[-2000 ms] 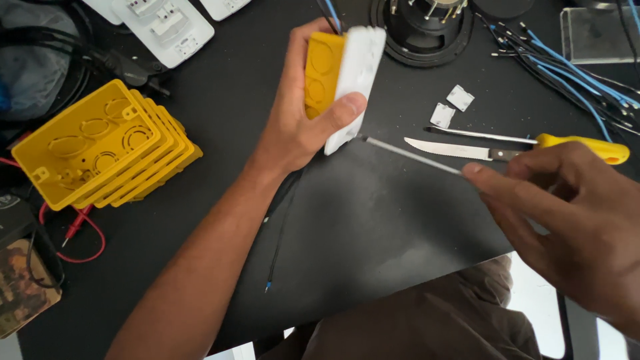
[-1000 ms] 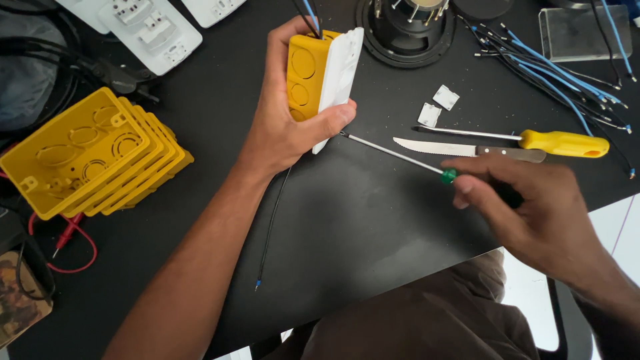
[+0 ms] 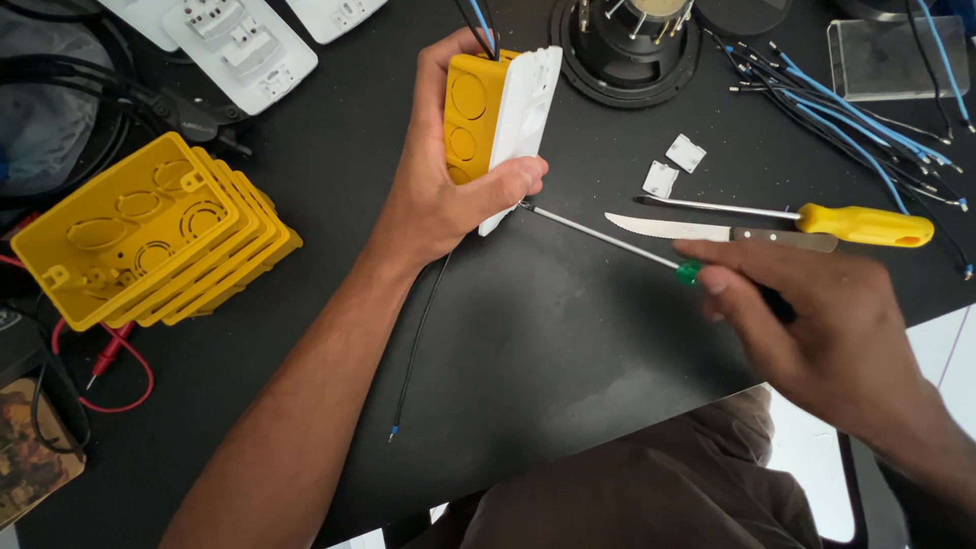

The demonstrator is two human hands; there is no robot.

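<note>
My left hand (image 3: 450, 183) grips a yellow plastic electrical box (image 3: 474, 114) with a white faceplate (image 3: 526, 114) on its right side, held up on edge. Black and blue wires (image 3: 488, 27) come out at the box's top, and a black wire with a blue ferrule (image 3: 415, 351) hangs below the hand. In my right hand (image 3: 808, 320) is a screwdriver (image 3: 610, 240) with a long metal shaft and a green collar; most of its handle is hidden by the fingers. The screw and the screwdriver's tip meet at the faceplate's lower end, close to my left thumb.
Nested yellow boxes (image 3: 122, 229) stand at left by a red test probe (image 3: 113, 354). White faceplates (image 3: 244, 57) lie at upper left. On the right are a speaker (image 3: 629, 69), small white pieces (image 3: 660, 180), a serrated knife (image 3: 679, 227), a yellow-handled screwdriver (image 3: 865, 225) and cut wires (image 3: 846, 114).
My right hand's grip has shifted back along the screwdriver, so its green collar, covered in the oldest frame, shows. The left hand still holds the box and faceplate.
</note>
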